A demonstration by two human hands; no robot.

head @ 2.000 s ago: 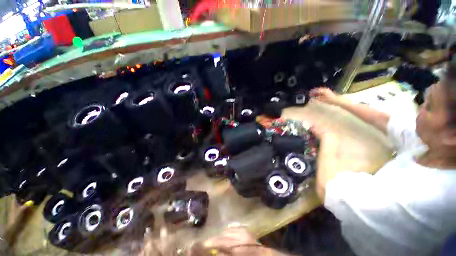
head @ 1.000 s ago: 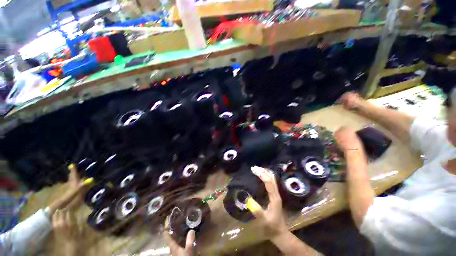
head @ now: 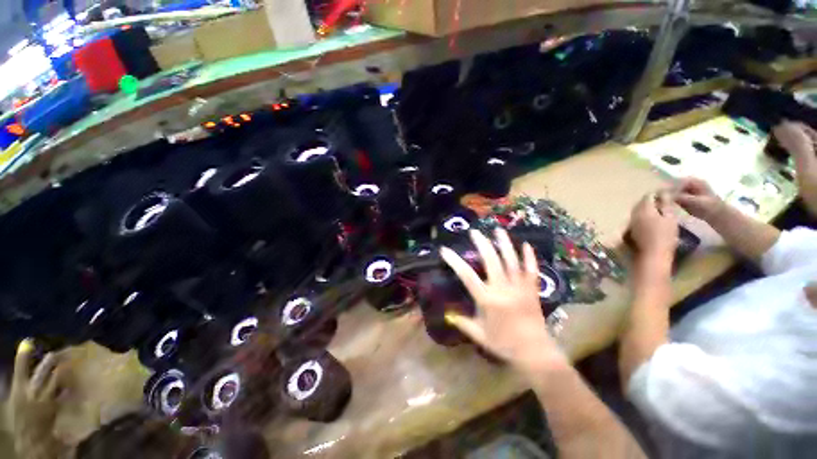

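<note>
My right hand [head: 511, 309] reaches in from the lower right, fingers spread, a yellow cover on the thumb. It is over a black housing [head: 441, 300]; whether it touches the housing is unclear. Another housing's silver ring [head: 546, 284] shows just beyond my fingers. My left hand is not in view. A black housing with a silver ring [head: 313, 384] lies on the bench left of my right hand, with no hand on it. More ringed housings [head: 226, 392] stand in rows to its left.
A tangled heap of wired boards [head: 573, 246] lies beyond my right hand. A neighbour's hands [head: 658, 224] hold a dark piece at the right. Another person's hand [head: 40, 381] is at the far left. Larger black housings [head: 148, 215] stand behind, below a green-topped shelf [head: 242, 67].
Both hands were on housings a second ago. My left hand has left the picture; my right hand has moved up and right, fingers spreading. The view has shifted. The neighbour's hands have come together.
</note>
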